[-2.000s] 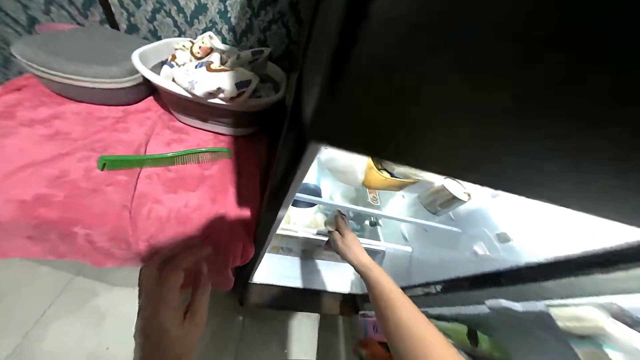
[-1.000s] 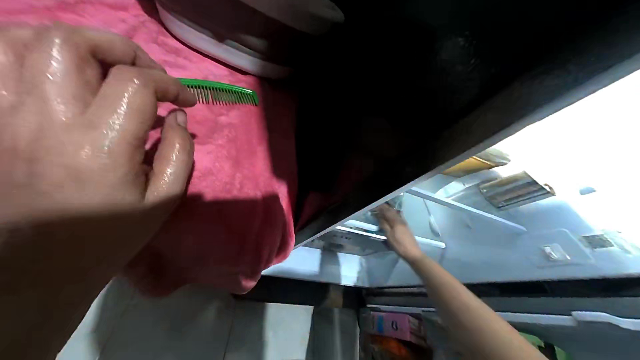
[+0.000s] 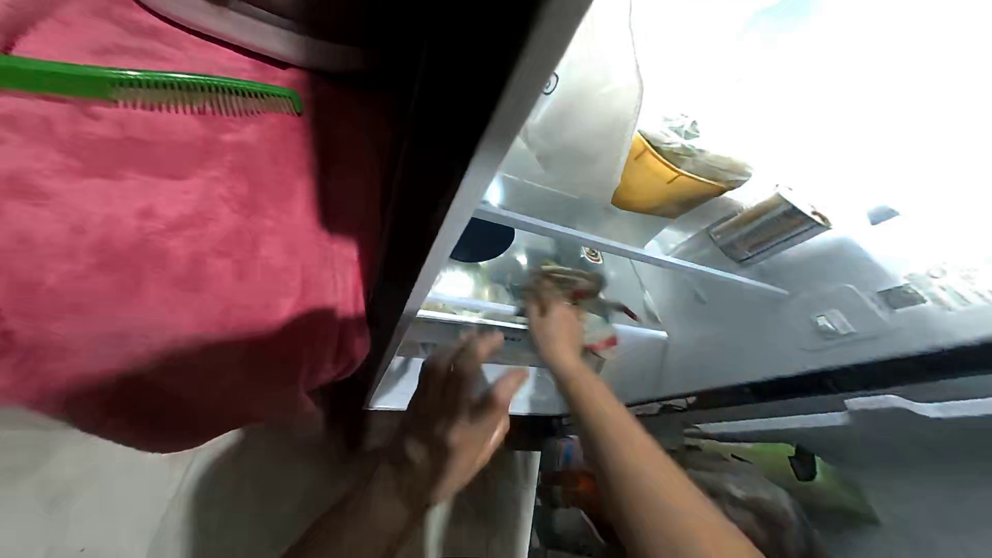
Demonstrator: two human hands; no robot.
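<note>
My right hand [image 3: 556, 325] reaches into the lit refrigerator, its fingers closed on a blurred plastic bag with some red on it [image 3: 577, 283], just above the drawer front [image 3: 465, 341]. In front of the drawer, my left hand [image 3: 465, 418] is raised with its fingers apart and nothing in them. Behind my right hand runs the edge of a refrigerator shelf [image 3: 620, 249]. A dark round thing [image 3: 482, 240] lies left of the bag. On the shelf above stand a yellow container [image 3: 663, 182] with a plastic bag in it and a metallic can [image 3: 769, 226].
To the left, a green comb [image 3: 155, 87] lies on a pink cloth [image 3: 170, 232] beside the rim of a basin [image 3: 256, 35]. The refrigerator door, with loaded shelves [image 3: 775, 465], stands open at the lower right. Pale floor tiles [image 3: 85, 480] show below the cloth.
My left hand has moved from over the pink cloth and comb to the front of the refrigerator drawer. A bag with red on it now shows at my right hand. The view has shifted closer to the refrigerator.
</note>
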